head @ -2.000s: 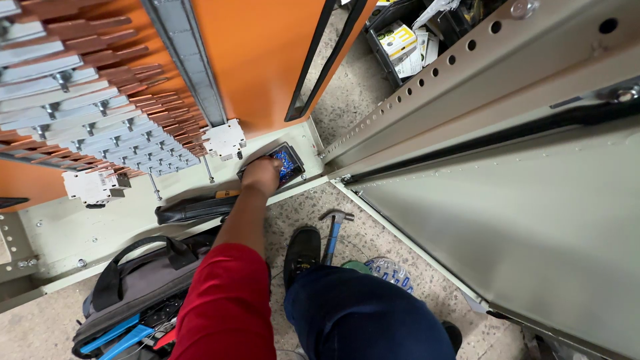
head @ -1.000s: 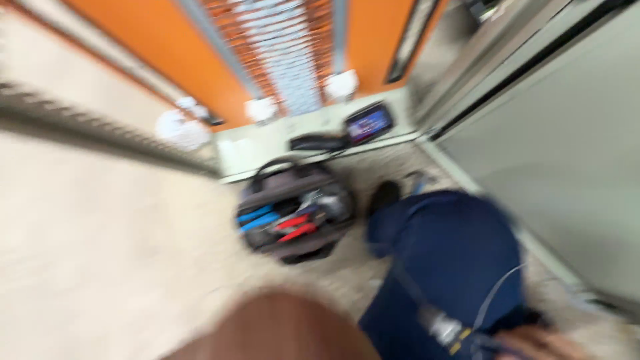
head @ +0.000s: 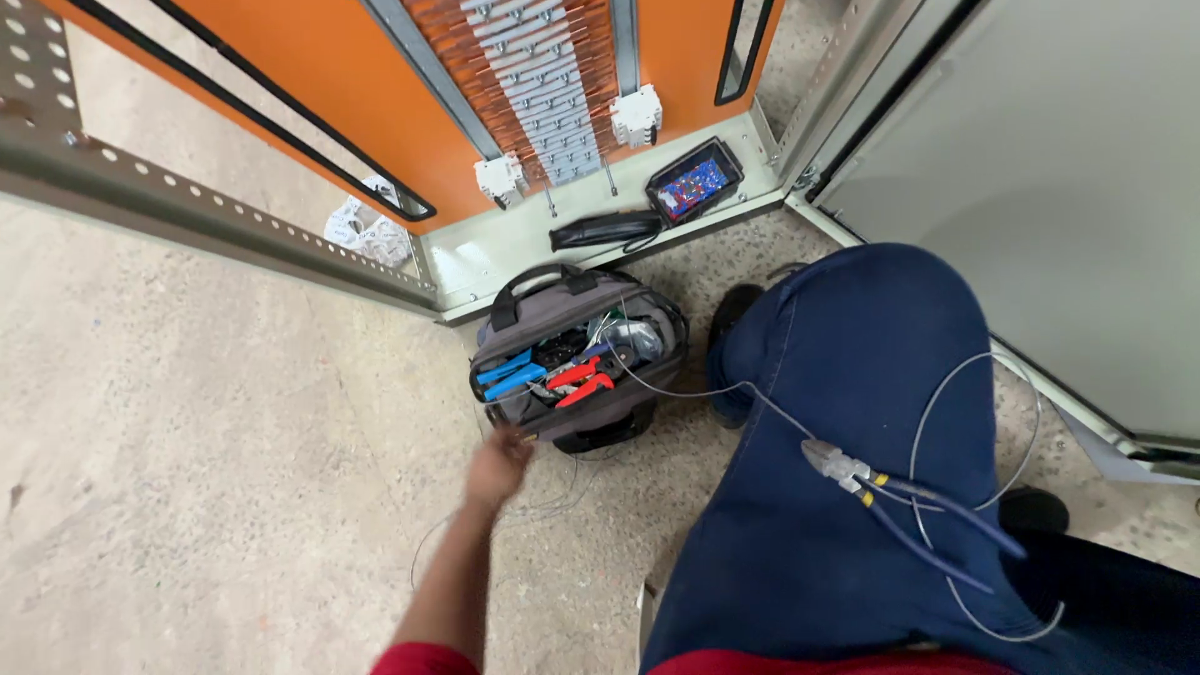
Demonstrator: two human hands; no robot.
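My left hand point(head: 500, 464) is by the near left corner of an open grey tool bag point(head: 600, 412), fingers blurred; a small yellowish end shows beside them, and whether they grip it is unclear. In the bag lie blue-handled tools point(head: 511, 375), red-handled pliers point(head: 583, 382) and a clear plastic packet point(head: 639, 337). Diagonal cutting pliers point(head: 848, 473) with blue and yellow handles rest on my thigh. A thin grey wire point(head: 923, 427) loops over the thigh and runs to the bag. My right hand is out of view.
An open cabinet with an orange back panel point(head: 375, 122) stands ahead. On its base point(head: 487, 258) lie a black pouch point(head: 605, 230) and a black box of small blue and red pieces point(head: 696, 186). The grey cabinet door point(head: 1059, 216) is at right, a white plastic bag point(head: 367, 230) behind the left frame.
Two seconds ago a hand was at the box of small pieces; now my left hand is by the tool bag. The right hand at the lower right one second ago is out of view. The view has shifted.
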